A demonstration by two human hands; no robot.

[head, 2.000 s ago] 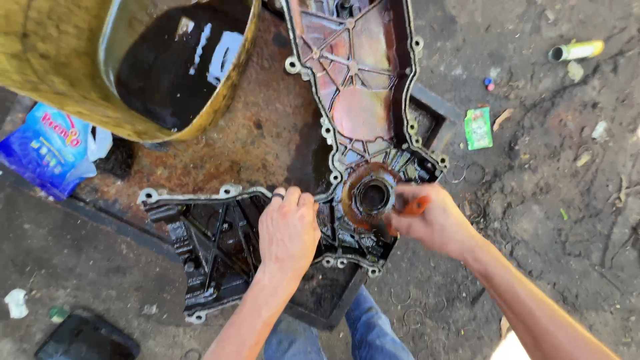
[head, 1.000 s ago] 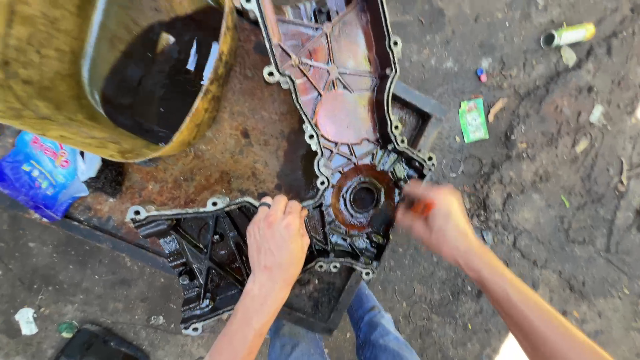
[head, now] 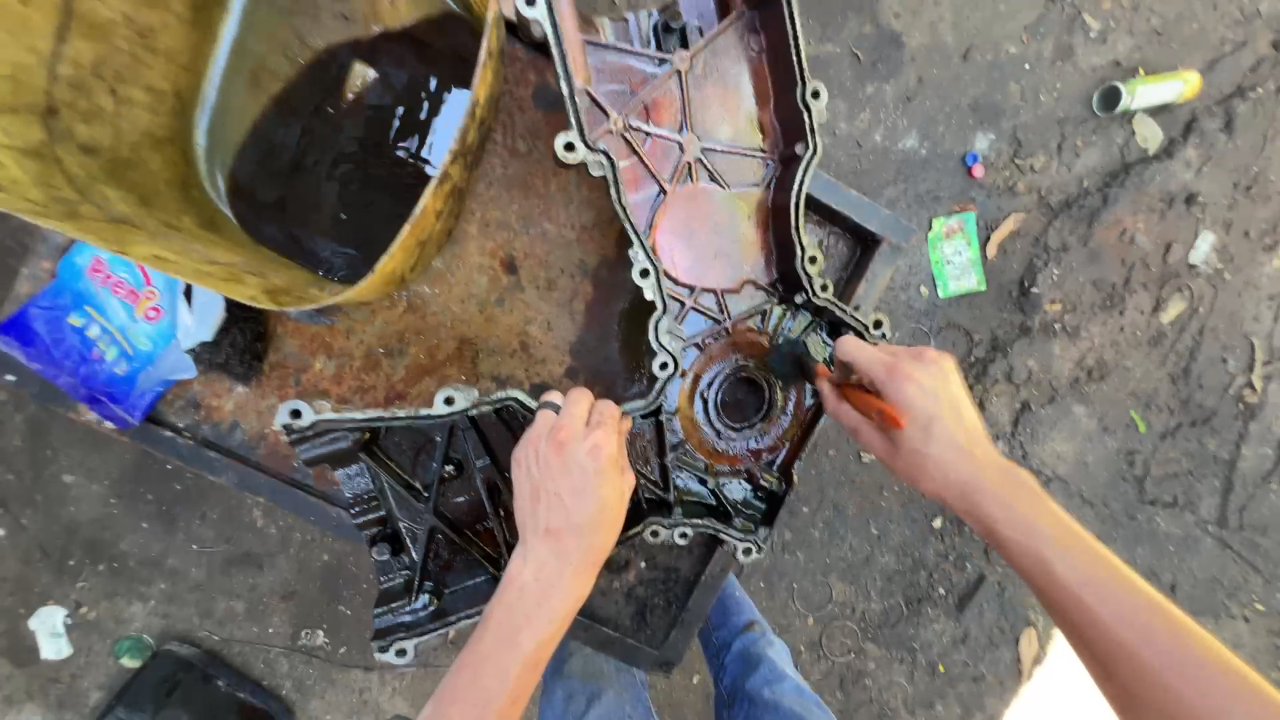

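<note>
An oily cast-metal engine timing cover [head: 712, 235] lies with its ribbed inner side up on a rusty metal table [head: 470, 300]. My left hand [head: 573, 475], a dark ring on one finger, grips the cover's upper rim left of the round seal opening [head: 744, 400]. In my right hand [head: 905, 415] is a brush with an orange handle [head: 862, 398]. Its dark bristles touch the cover at the upper right of the opening, partly blurred. Wet dark fluid coats the cover's lower left section.
A cut yellow plastic container [head: 440, 235] of dark liquid stands at the upper left. Beside it lie a blue plastic packet [head: 105, 335] and a black scouring pad [head: 235, 342]. On the dirt ground are a green sachet [head: 957, 254], a small tube [head: 1147, 92] and a black object [head: 195, 685].
My right hand has moved the brush from the right side of the seal opening up to its upper right. My left hand stays on the cover's rim.
</note>
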